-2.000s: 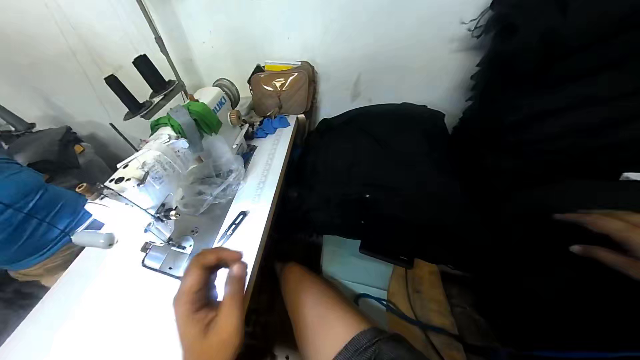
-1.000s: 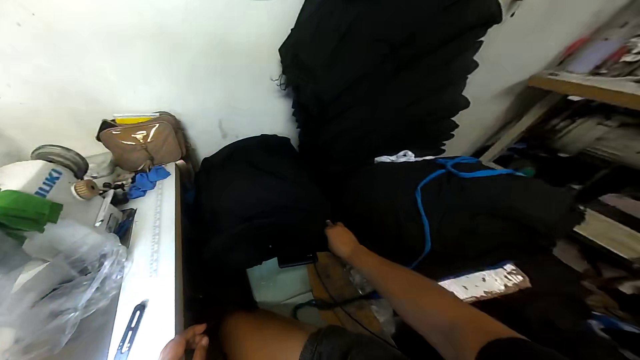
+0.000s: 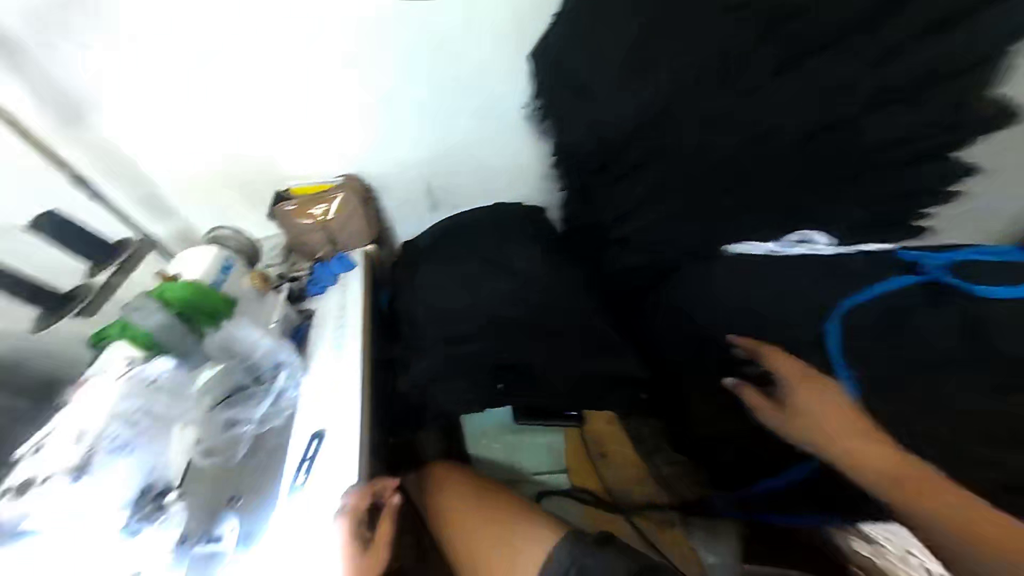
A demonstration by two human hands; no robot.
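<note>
My left hand [image 3: 370, 520] is at the front edge of the white sewing table [image 3: 340, 384], fingers curled; whether it holds anything cannot be told. A small dark slotted tool [image 3: 308, 460] lies on the table just beyond it. My right hand [image 3: 788, 392] is over the black fabric bundle [image 3: 720, 320], thumb and fingers apart, with nothing visible between them. Blue cord [image 3: 836, 328] runs across that bundle just to the right of the hand, and a white tie [image 3: 808, 244] crosses its back. Another black fabric pile [image 3: 496, 296] stands between table and bundle.
A sewing machine [image 3: 212, 268] at left is partly covered by clear plastic [image 3: 248, 384] and green cloth [image 3: 192, 304]. A brown bag [image 3: 328, 216] and blue pieces [image 3: 328, 274] sit at the table's far end. Black fabric [image 3: 720, 120] is heaped against the wall. A cable [image 3: 588, 498] lies below.
My left hand has dropped from above the table to its edge. My right hand, by the dark pile's lower edge a second ago, is now farther right over the bundle. The view has swung.
</note>
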